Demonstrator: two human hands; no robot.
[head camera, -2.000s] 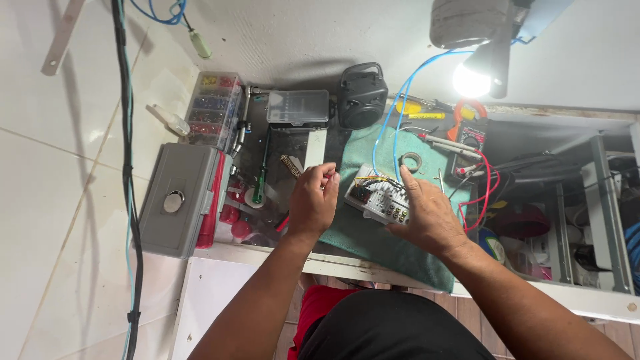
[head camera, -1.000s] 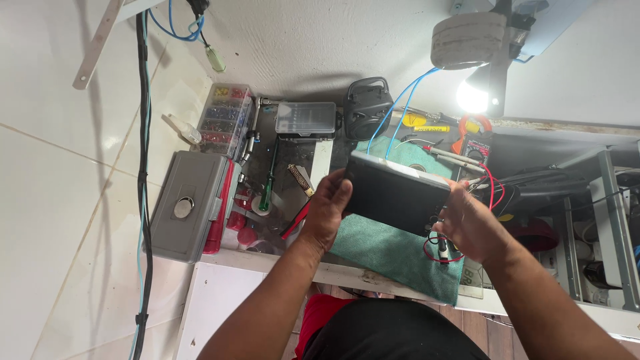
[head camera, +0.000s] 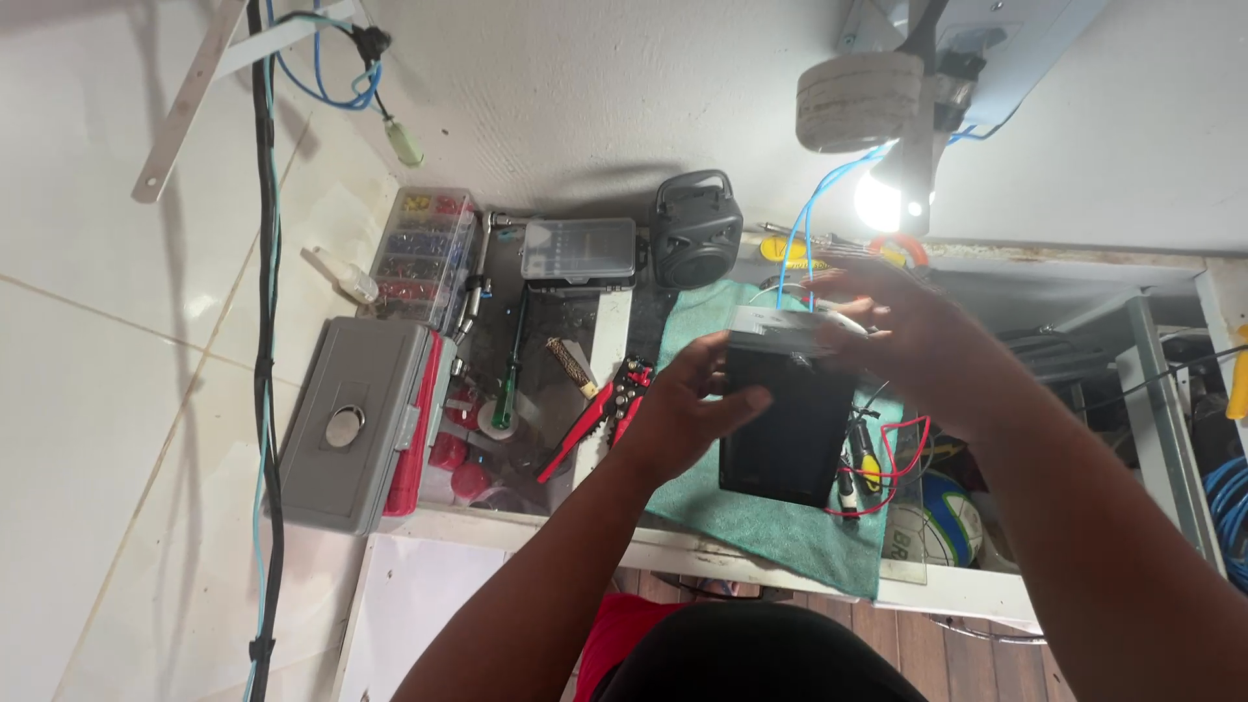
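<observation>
A black box-shaped device (head camera: 786, 419) with a pale end panel stands or lies over the green cloth (head camera: 682, 497), its dark face towards me. My left hand (head camera: 707, 405) holds its left side, thumb across the dark face. Blurred by motion, my right hand (head camera: 897, 336) is at the upper right corner of the device; its fingers are apart, and whether they touch the panel cannot be told. Two blue wires (head camera: 801, 229) run down behind the pale panel. To the right of the device lie a red wire (head camera: 907, 458) and a black-and-yellow tool (head camera: 864, 450).
Red-handled wire strippers (head camera: 604, 409), a green screwdriver (head camera: 505, 395) and a grey toolbox (head camera: 356, 429) are on the left. Behind stand a compartment organizer (head camera: 424, 253), a clear-lidded case (head camera: 579, 249) and a black speaker (head camera: 696, 229). A lit bulb (head camera: 882, 200) hangs above. A ball (head camera: 941, 522) sits at the right.
The device first showed its terminals and wiring, then its dark face; since then it has turned from lying crosswise to lengthwise. My right hand has moved from its right end to its upper corner.
</observation>
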